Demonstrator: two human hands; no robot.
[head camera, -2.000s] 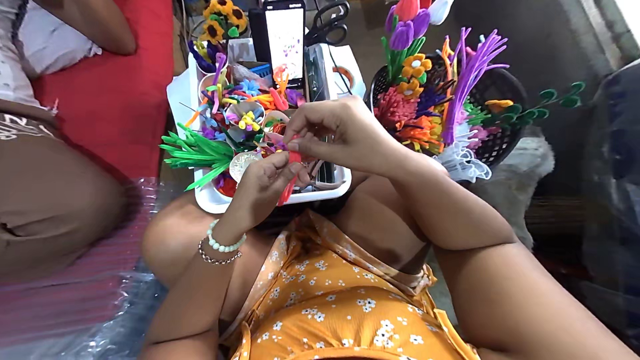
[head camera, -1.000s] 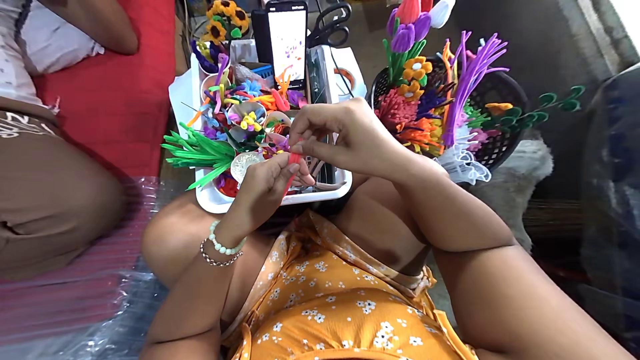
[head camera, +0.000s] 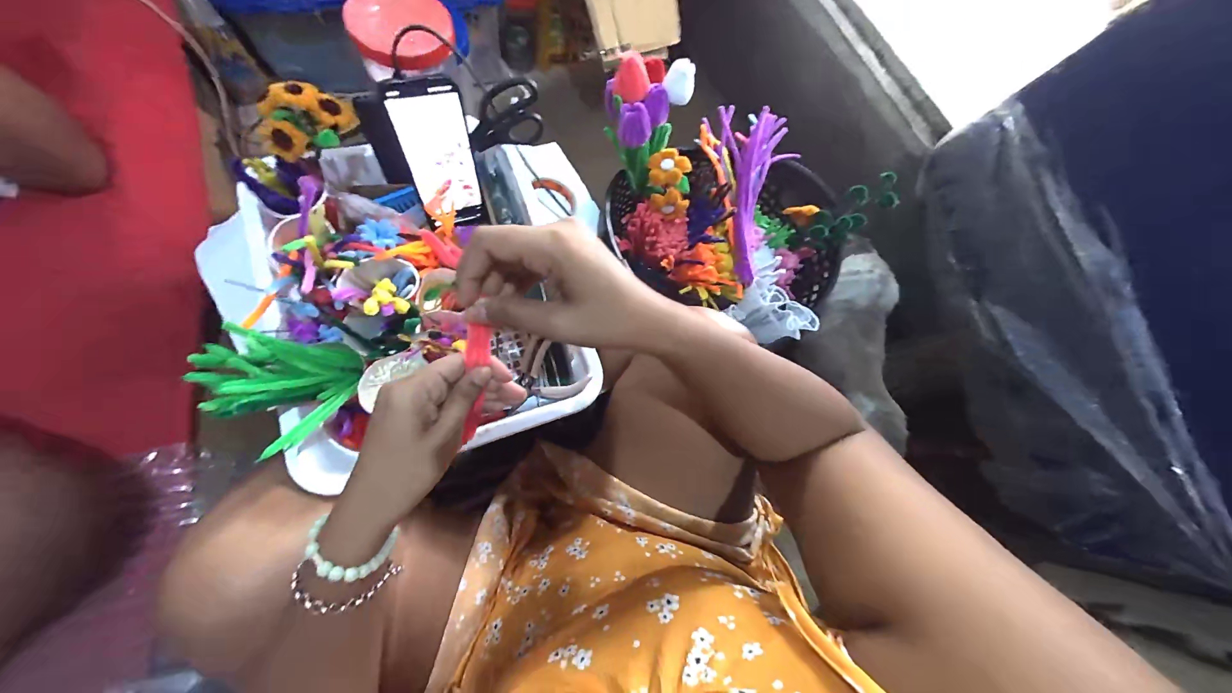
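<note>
My left hand (head camera: 428, 404), with beaded bracelets at its wrist, holds a bundle of red pipe cleaners (head camera: 476, 361) upright between thumb and fingers. My right hand (head camera: 544, 284) pinches at the upper end of the same bundle; its fingertips partly hide that end. Both hands are over the near right part of a white plastic tray (head camera: 577, 390). In the tray, small cups hold coloured pipe cleaner pieces, among them a yellow piece (head camera: 385, 297) and light blue ones (head camera: 378, 233). Long green pipe cleaners (head camera: 279, 375) stick out over the tray's left side.
A lit phone (head camera: 433, 144) stands at the tray's back, with black scissors (head camera: 508, 111) beside it. A dark basket (head camera: 818, 279) of pipe cleaner flowers is at the right. Pipe cleaner sunflowers (head camera: 294, 115) stand back left. Another person's arm (head camera: 48, 135) rests on red cloth at the left.
The view has shifted, showing more behind the tray. Both hands stay at the red bundle; more of it now shows between them than a second ago.
</note>
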